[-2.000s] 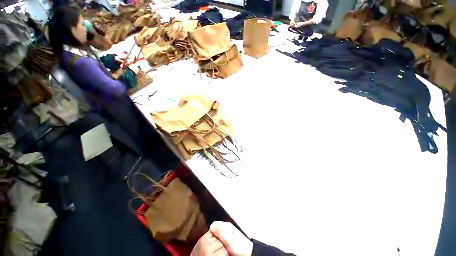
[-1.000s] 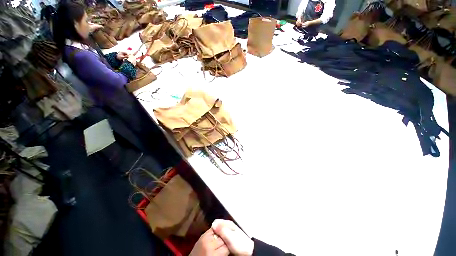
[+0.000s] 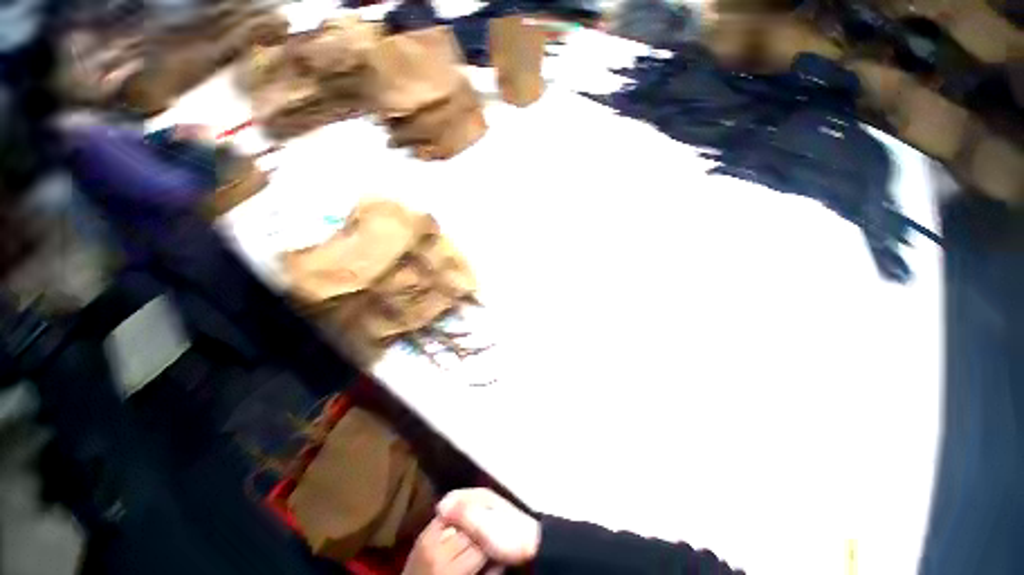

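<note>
The view is blurred. My left hand (image 3: 441, 549) and my right hand (image 3: 494, 525) are together at the bottom edge, fingers curled in against each other. No item shows in them; the inner sides of the fingers are hidden. Nearest in front, a pile of tan-brown tote bags (image 3: 362, 256) lies at the left edge of the white table (image 3: 674, 371), its thin handles trailing toward me. Below the table edge, more brown bags (image 3: 348, 477) sit in a red crate (image 3: 281, 505), just left of my hands.
More brown bags (image 3: 421, 84) stand and lie farther up the table. A dark heap (image 3: 764, 135) lies on its far right side. A person in purple (image 3: 140, 191) is at the left table edge. A pale flat piece (image 3: 148, 345) shows at left. Brown bags line the upper right.
The view has swung to the right and blurred, so the table, bags and crate sit farther left. My hands stay together. The far person in white has left the view.
</note>
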